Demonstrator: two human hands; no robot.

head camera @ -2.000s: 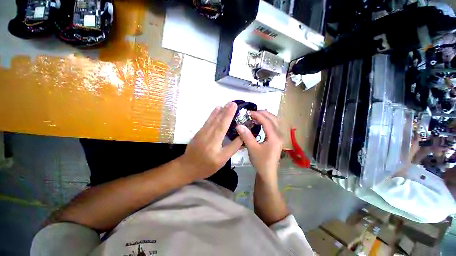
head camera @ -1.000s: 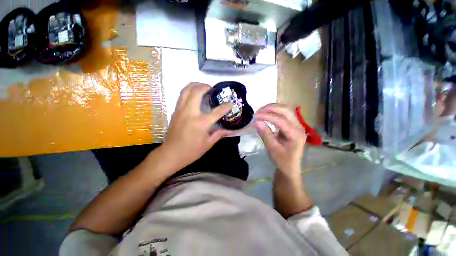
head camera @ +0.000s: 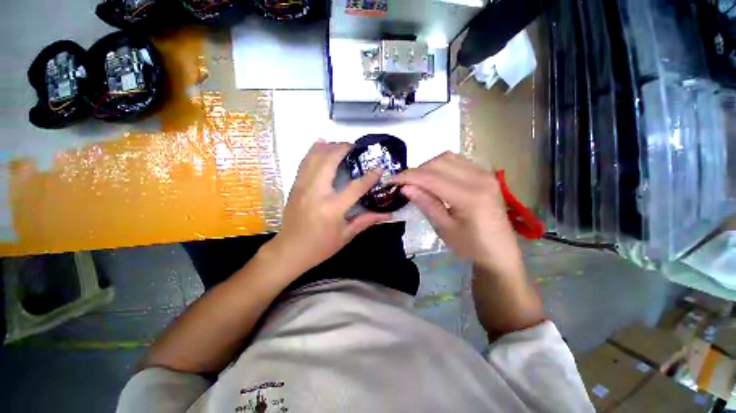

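Note:
A round black housing is held open side up above the white sheet. A circuit board with silver and white parts sits inside it, with thin reddish wires at its lower edge. My left hand grips the housing from the left, its thumb on the board. My right hand is at the housing's right side, thumb and index fingertips together over the board's lower right edge. Whether they pinch a wire or a small part is too small to tell.
A white-grey screw feeder with a silver mechanism stands beyond my hands. Black units with boards stand at upper left by orange tape. A red-handled tool, crumpled white tissue and stacked clear and black trays are at right.
My right hand has moved from the housing's right side in over the board. Earlier both hands were closed around the housing. The head view has shifted, showing more units at upper left.

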